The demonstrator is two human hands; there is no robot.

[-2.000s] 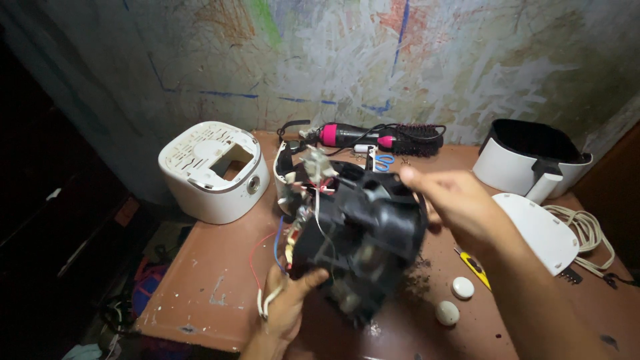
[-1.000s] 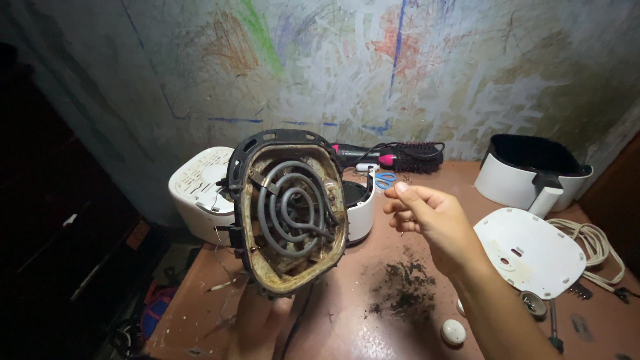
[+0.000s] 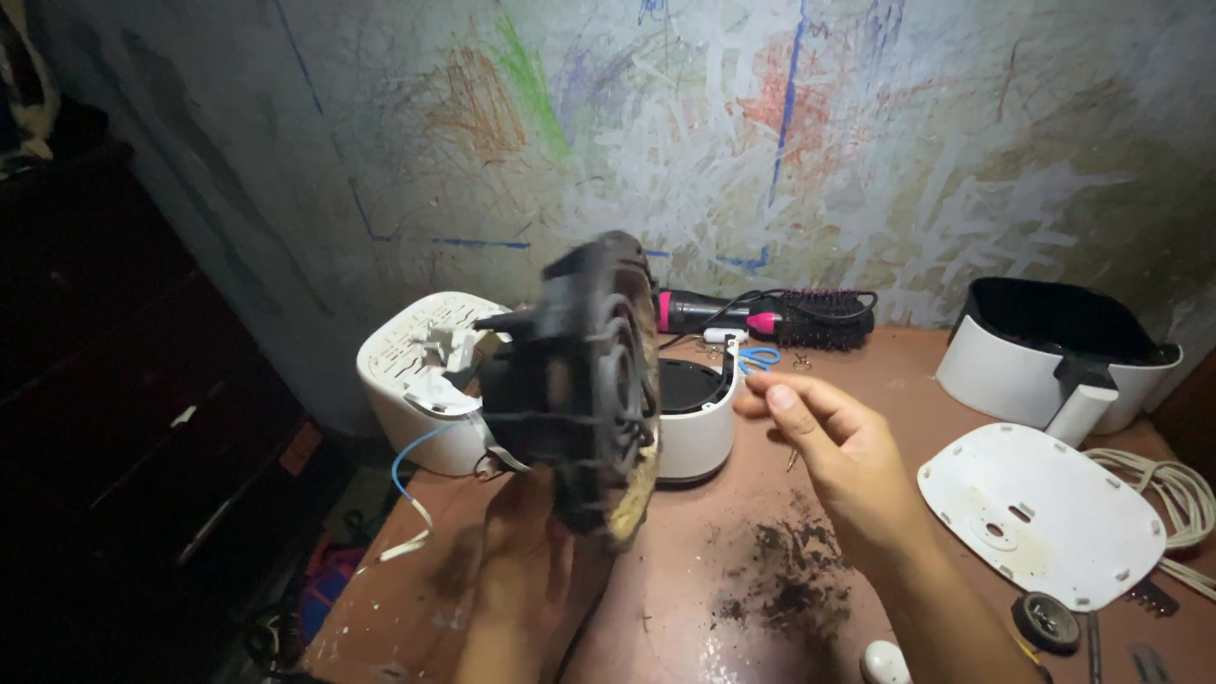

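Note:
My left hand (image 3: 527, 560) holds up the black heater housing of an air fryer (image 3: 560, 399) from below, its fingers mostly hidden. The housing is turned edge-on and blurred, with its coiled heating element (image 3: 622, 380) facing right and yellowish insulation at the lower rim. A blue and white wire (image 3: 404, 475) hangs from its left side. To the right of the housing, my right hand (image 3: 826, 427) is raised above the table, thumb near the curled fingers; whether something small is pinched there cannot be told. Dark debris (image 3: 793, 579) lies scattered on the table below.
Behind the housing stand a white vented shell (image 3: 418, 437) and a white base part (image 3: 698, 446). A hot-air brush (image 3: 817, 318) and blue-handled scissors (image 3: 760, 358) lie near the wall. At right are a basket drawer (image 3: 997, 370), a white cover (image 3: 1045, 513), a coiled cord (image 3: 1168, 494) and a white knob (image 3: 883, 662).
My left hand has turned the housing from its coil face towards me to nearly edge-on. Two seconds ago both hands were at the housing; my right hand is now apart from it.

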